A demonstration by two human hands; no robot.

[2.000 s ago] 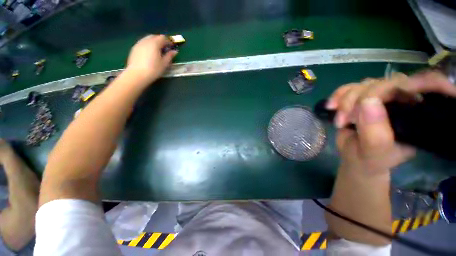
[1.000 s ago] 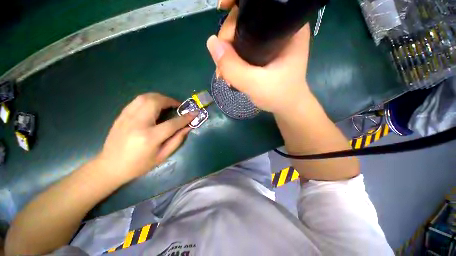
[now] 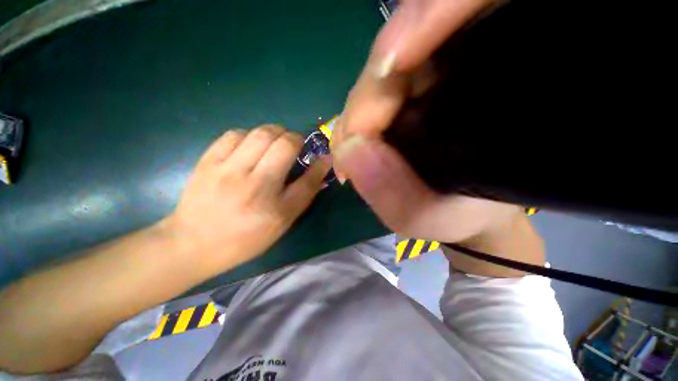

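The small dark watch case (image 3: 314, 149) with a pale rim lies on the green bench top, partly covered by both hands. A yellow-edged battery (image 3: 329, 126) shows at its upper right side. My left hand (image 3: 249, 186) holds the case with its fingertips. My right hand (image 3: 394, 141) is wrapped around the thick black electric screwdriver (image 3: 550, 111), which fills the upper right. The driver's tip is hidden behind my right fingers, close to the case.
Another case unit (image 3: 10, 138) lies at the far left edge. The pale metal rail (image 3: 52, 22) curves across the upper left. The black driver cord (image 3: 565, 277) runs right below the driver. A wire rack (image 3: 628, 346) stands at the lower right.
My left hand has come from beyond the rail to the near bench with a case. My right hand and driver have moved over the case. The round screw dish is no longer visible.
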